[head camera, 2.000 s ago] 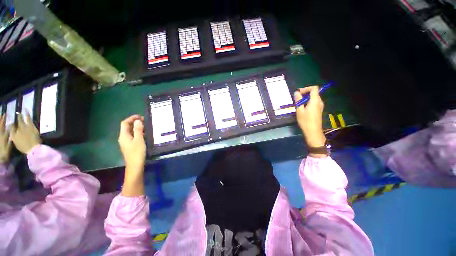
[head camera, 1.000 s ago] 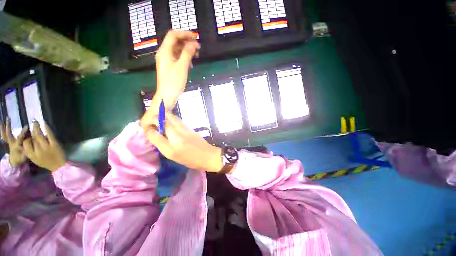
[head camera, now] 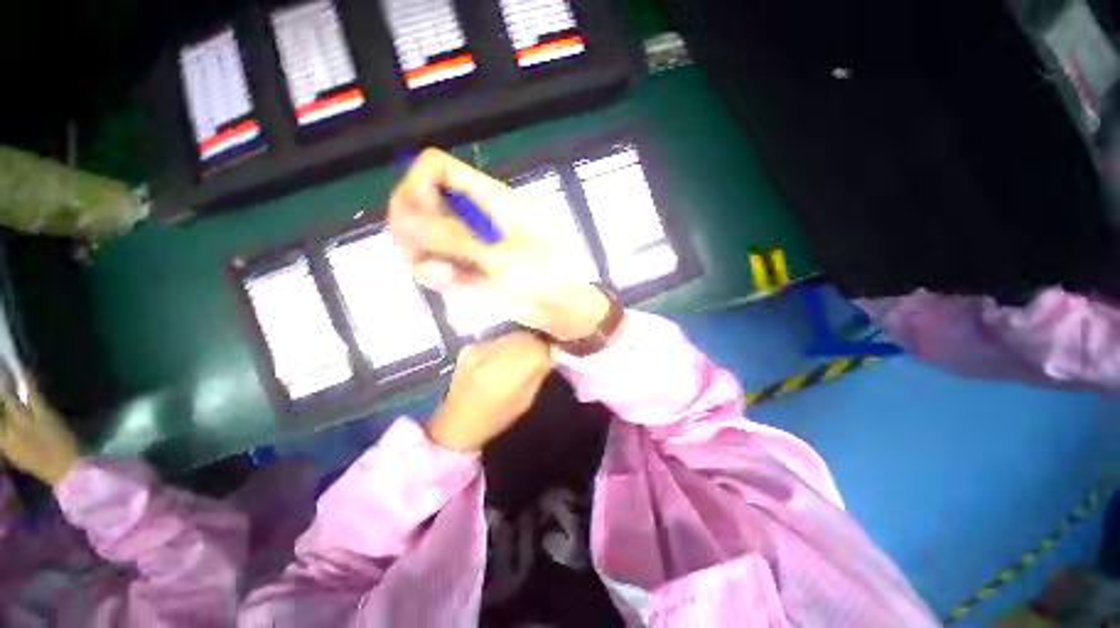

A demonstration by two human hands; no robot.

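My right hand point(head camera: 473, 233) is over the near phone tray point(head camera: 682, 233), closed around a blue pen point(head camera: 472, 215). My left hand point(head camera: 494, 383) is at my right wrist, below the tray; its fingertips are hidden behind the wrist. The near tray holds several phones side by side with bright, glare-washed white screens, such as the leftmost phone point(head camera: 299, 331) and the rightmost phone point(head camera: 628, 218). My right hand and forearm cover part of the middle ones.
A second black tray point(head camera: 356, 153) behind holds phones showing rows of text and red-orange bars. A wrapped post point(head camera: 62, 194) is at the left. Another worker's hand point(head camera: 37, 439) is at the far left, and a pink sleeve point(head camera: 1007, 331) at the right. Yellow tape point(head camera: 769, 270) marks the bench edge.
My right hand with the pen has moved from my left wrist up over the near tray. My left hand has come down from above the tray to my right wrist. The view has shifted.
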